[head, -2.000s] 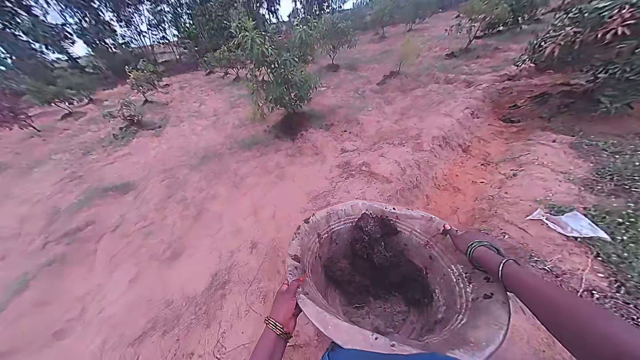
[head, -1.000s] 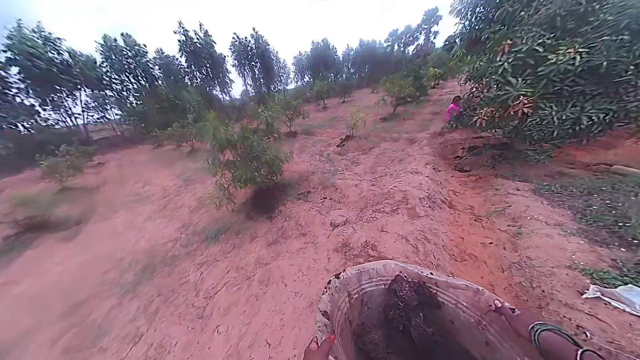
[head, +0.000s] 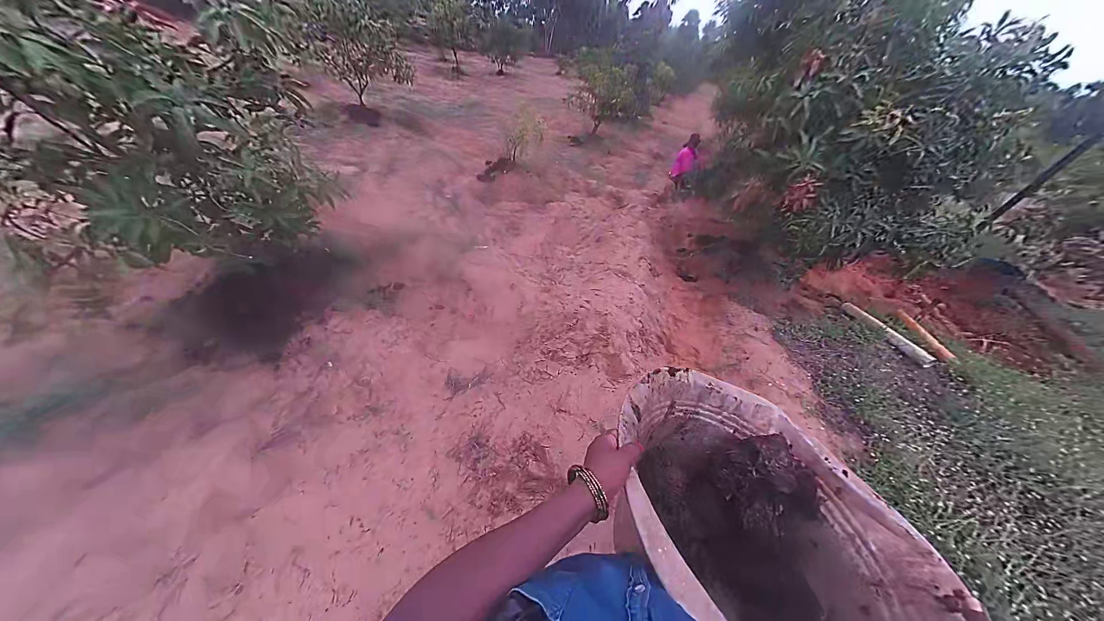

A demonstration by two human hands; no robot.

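My left hand (head: pixel 611 466), with bangles at the wrist, grips the left rim of a wide, dirt-stained basin (head: pixel 660 552) at the lower right. The basin's rim is bent out of round, and its material cannot be told. Dark, clumped matter like soil or manure (head: pixel 759 492) lies inside it. My right hand is out of view. A bit of blue denim clothing (head: pixel 595 591) shows just left of the basin, at the bottom edge.
Reddish bare ground (head: pixel 483 345) slopes ahead. A leafy tree (head: pixel 164 138) stands left, a larger one (head: pixel 862 138) right. A person in pink (head: pixel 684 161) is near the right tree. Two poles (head: pixel 888 334) lie beside grass (head: pixel 975 448) at right.
The view has swung to the right, with the basin now at the lower right. My right hand, seen on the basin's rim two seconds ago, has left the view. My left hand still holds the rim.
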